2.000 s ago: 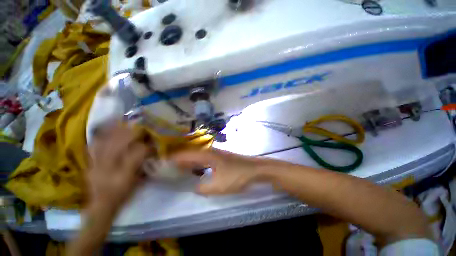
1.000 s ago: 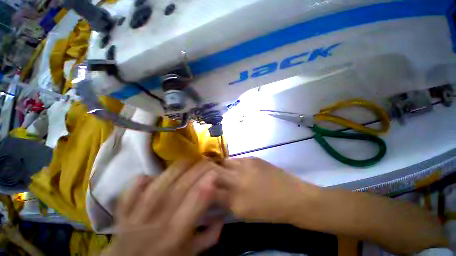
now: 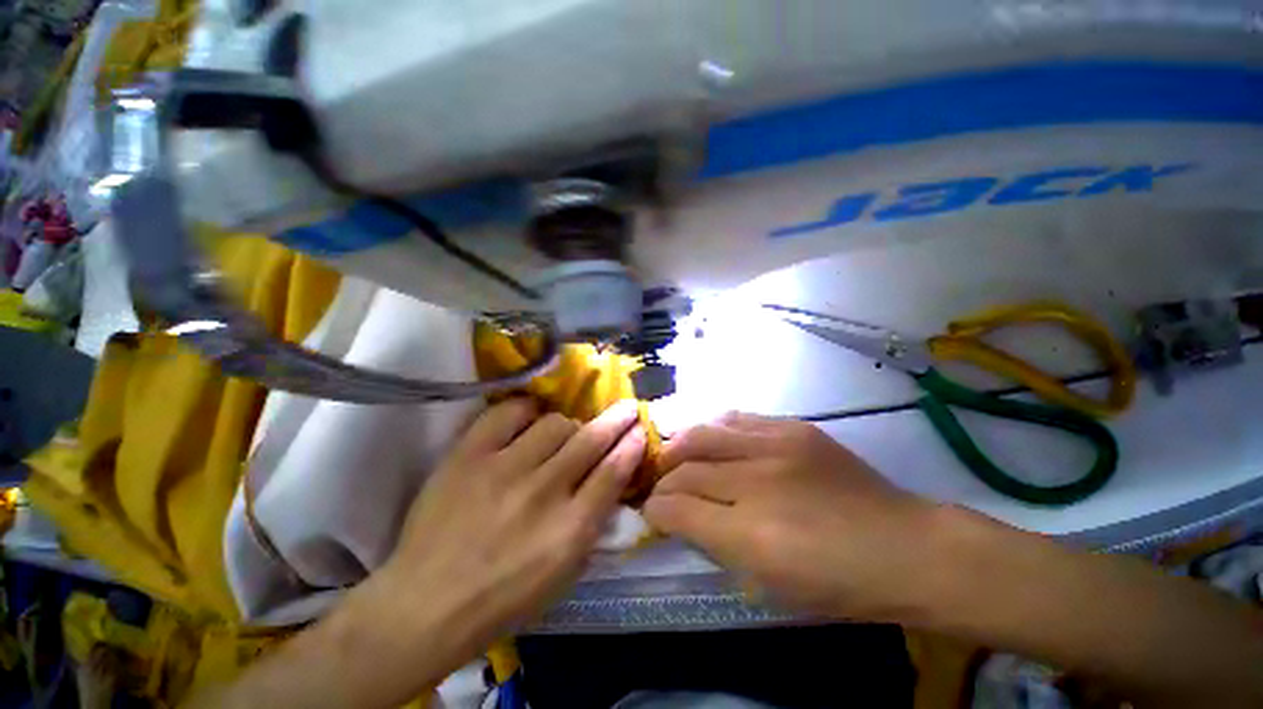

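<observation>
The mustard panel (image 3: pixel 146 450) lies heaped left of the needle, with the white panel (image 3: pixel 333 464) beside it. A mustard part of the garment runs under the presser foot (image 3: pixel 654 363) of the white sewing machine (image 3: pixel 887 180). My left hand (image 3: pixel 520 506) lies on the cloth just in front of the foot, its fingertips on the mustard fold. My right hand (image 3: pixel 783 506) is right of it, fingers pinching the right edge of the same mustard cloth. The cloth between the fingertips is partly hidden by both hands.
Scissors (image 3: pixel 893 349) with a yellow and a green loop lie right of the needle. A shiny curved metal loop (image 3: pixel 222 346) stands at the head's left end. A pale ruled tape (image 3: pixel 665 609) runs along the table's front edge. More yellow and white cloth hangs below.
The camera view is closer to the needle. My left hand has moved from the left onto the mustard cloth at the foot. My right hand has stayed near the foot. The white panel is more exposed.
</observation>
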